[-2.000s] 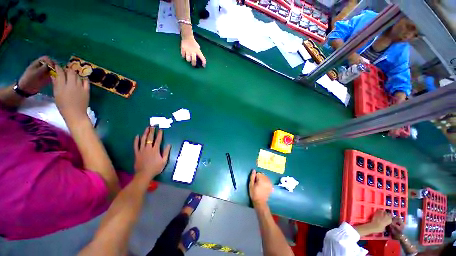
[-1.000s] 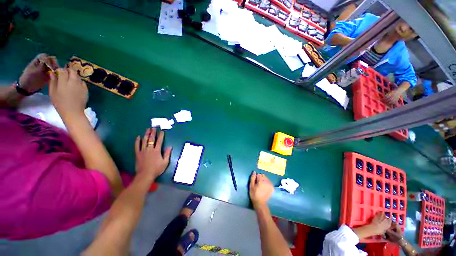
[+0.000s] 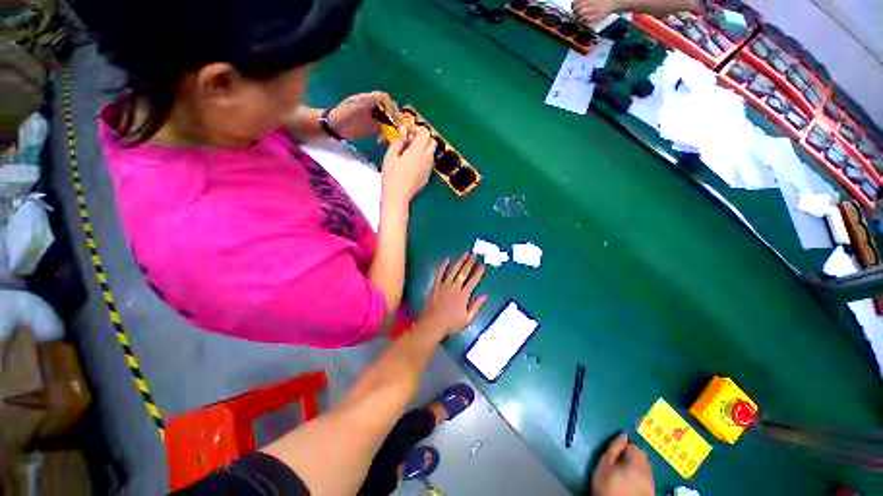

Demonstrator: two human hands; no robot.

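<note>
The smartphone [image 3: 502, 341] lies flat on the green bench with its white screen lit. My left hand [image 3: 453, 300] rests palm down at the bench edge, left of the phone, fingers spread, with a ring on one finger and nothing held. White scraps [image 3: 526, 255] lie just beyond its fingertips. A thin black pen-like stick [image 3: 575, 405] lies right of the phone. My right hand [image 3: 623, 469] rests on the bench at the bottom edge, partly cut off, with curled fingers; I see nothing in it.
A coworker in a pink shirt [image 3: 242, 242] sits at left, hands beside the work holder strip [image 3: 455, 170]. The emergency stop button [image 3: 724, 410] and yellow label card [image 3: 674, 438] are at lower right. A red stool [image 3: 205, 448] stands on the floor. Red trays [image 3: 823, 136] are at upper right.
The view has swung left, so the bench things appear further right and the coworker shows more fully. My hands stay in place on the bench. The red trays at lower right have left the view.
</note>
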